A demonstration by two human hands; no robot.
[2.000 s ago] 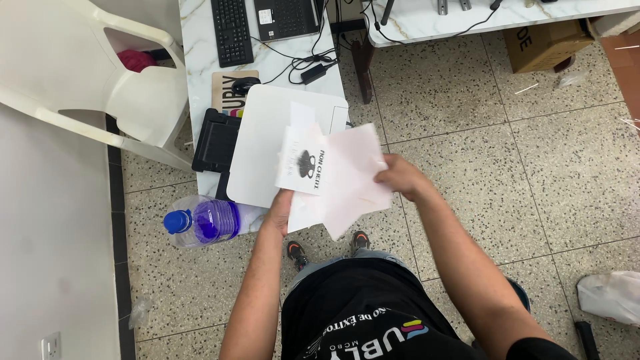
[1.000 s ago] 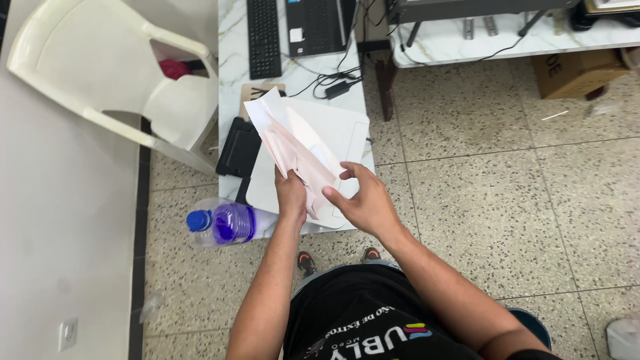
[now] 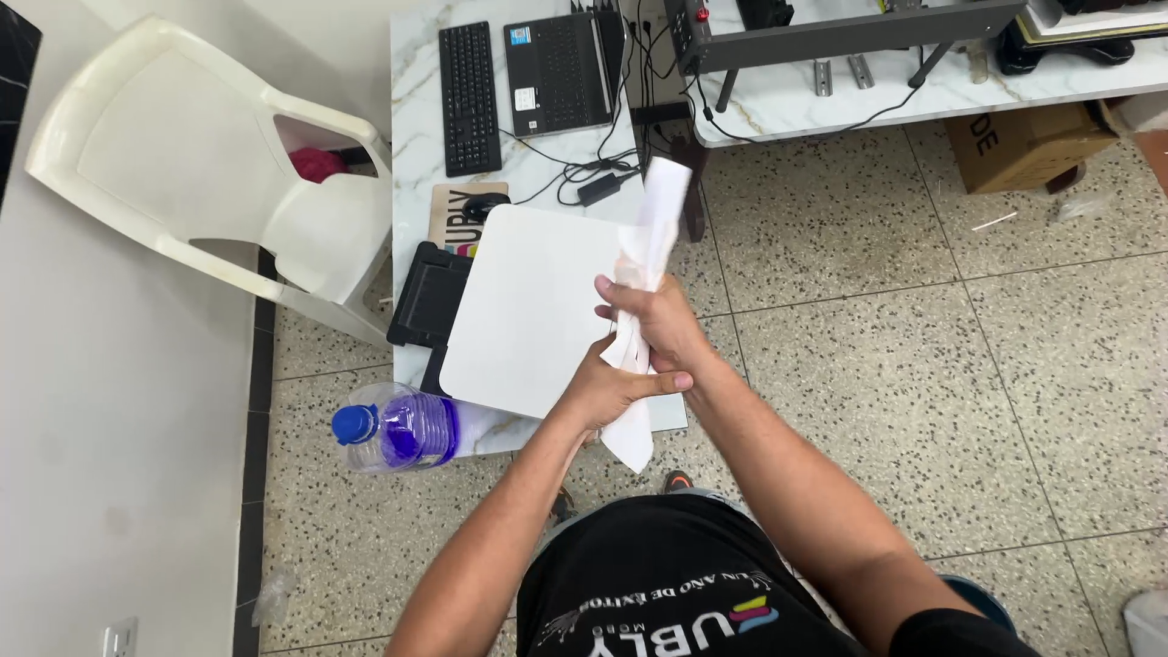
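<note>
A bundle of crumpled white paper sheets (image 3: pixel 664 196) is squeezed lengthwise between both hands, partly over the front right edge of a white-topped printer (image 3: pixel 538 301). My left hand (image 3: pixel 611 388) grips its lower part, with the thumb pointing right across it. Just above, my right hand (image 3: pixel 659 319) is closed around the middle, touching the left thumb. The upper end fans out past the right hand, slightly blurred, and the lower end hangs below the left hand.
On the marble-pattern table (image 3: pixel 415 91) are a keyboard (image 3: pixel 470 99), a laptop (image 3: pixel 557 73), a mouse (image 3: pixel 484 206) and cables. A bottle of purple liquid (image 3: pixel 401 429) stands at left, beyond it a white plastic chair (image 3: pixel 201 146). A cardboard box (image 3: pixel 1027 146) lies under the second table.
The sheets, spread out two seconds ago with a printed one on view, have been folded and bunched into a narrow bundle. My right hand has gone from the sheets' edge to around them.
</note>
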